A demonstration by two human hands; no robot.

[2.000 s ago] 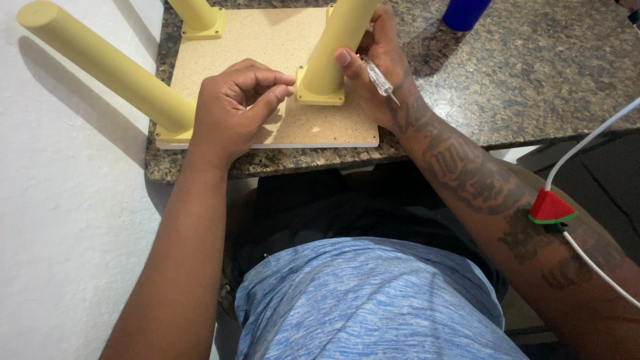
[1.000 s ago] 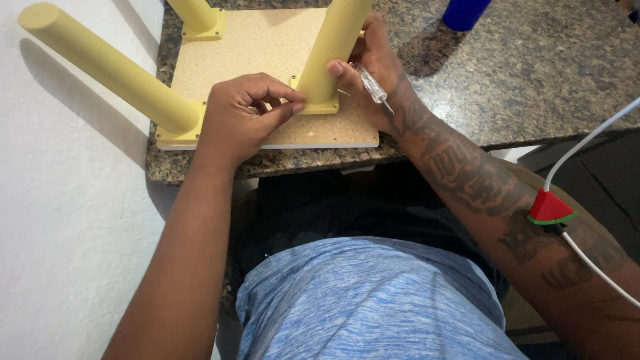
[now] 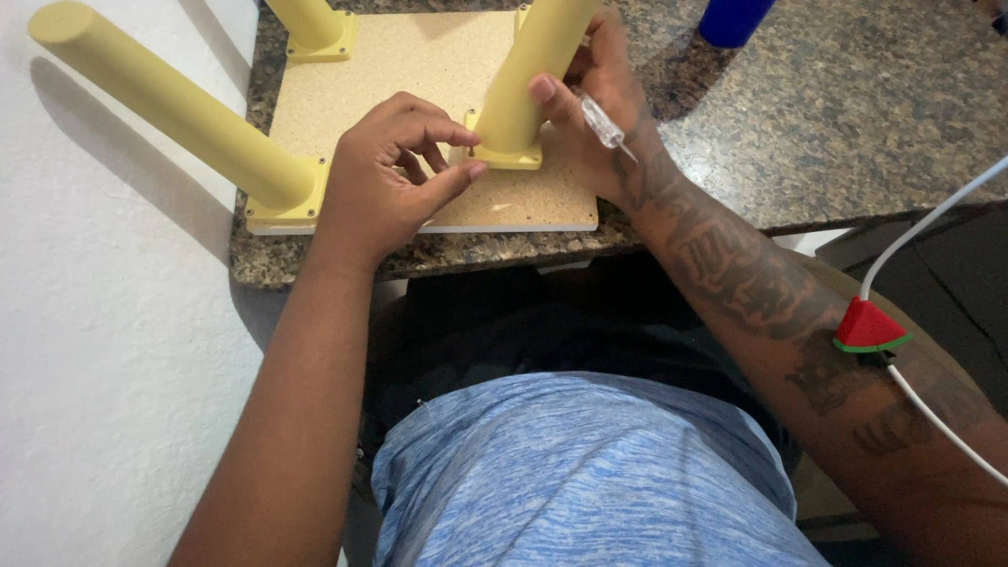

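My right hand [image 3: 606, 102] grips a yellow round leg [image 3: 528, 87] with a square flange, and a clear-handled screwdriver [image 3: 602, 124] lies between that hand's thumb and palm, its shaft toward the wrist. The flange rests on a chipboard panel [image 3: 378, 63] with a white edge, set in from the panel's near right corner. My left hand [image 3: 409, 165] has thumb and forefinger at the flange's left corner, around a small dark screw [image 3: 472, 150]; whether they pinch it I cannot tell. Another yellow leg [image 3: 181, 110] is screwed on at the near left corner, a third [image 3: 311, 24] at the far left.
The panel lies on a speckled granite countertop [image 3: 827, 118]. A blue cup [image 3: 732, 20] stands at the back, right of my right hand. A white wall [image 3: 102, 315] borders the left side. A white cable [image 3: 906, 236] with a red and green wedge-shaped piece [image 3: 870, 327] crosses my right forearm.
The held leg's flange has shifted on the panel, first nearer and to the right, then slightly back away from the near edge. My left hand's fingertips have followed it, and its thumb and forefinger are now farther apart.
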